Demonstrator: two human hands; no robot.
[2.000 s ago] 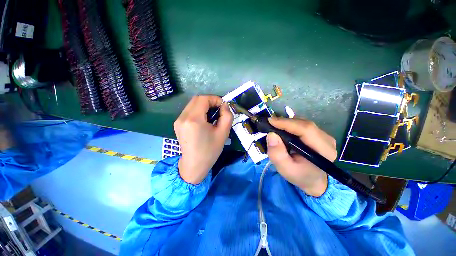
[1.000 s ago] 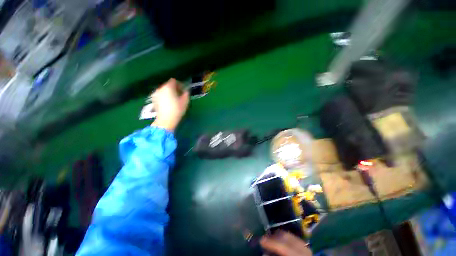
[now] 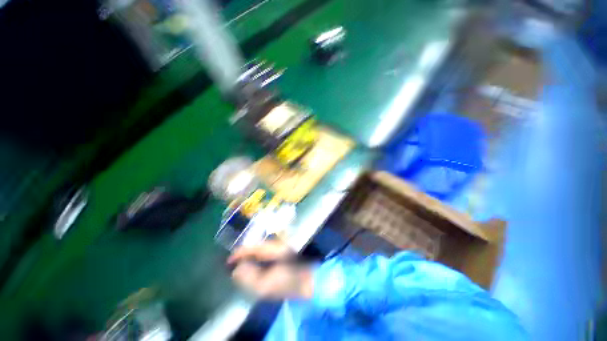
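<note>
The whole view is blurred. My right hand point(image 3: 269, 272) is at the lower middle, near the bench's front edge, just below the display strips point(image 3: 234, 225). A dark streak shows at its fingers; I cannot tell whether it holds anything. The display strips have dark panels, white edges and orange-gold tails, and lie beside the translucent round tub point(image 3: 231, 178). My left hand is not in view. A smeared white and yellowish item point(image 3: 143, 323) is cut off at the bottom left.
Behind the strips are a tan board point(image 3: 321, 166) and a dark station with a yellow label point(image 3: 297, 141). A dark object point(image 3: 156, 210) lies to their left. An open cardboard box point(image 3: 429, 220) and a blue stool-like object point(image 3: 444, 156) are beyond the bench edge at right.
The view has swung right. My left hand and sleeve have left the picture. My right hand and sleeve show more fully, and the box and blue object have come into view.
</note>
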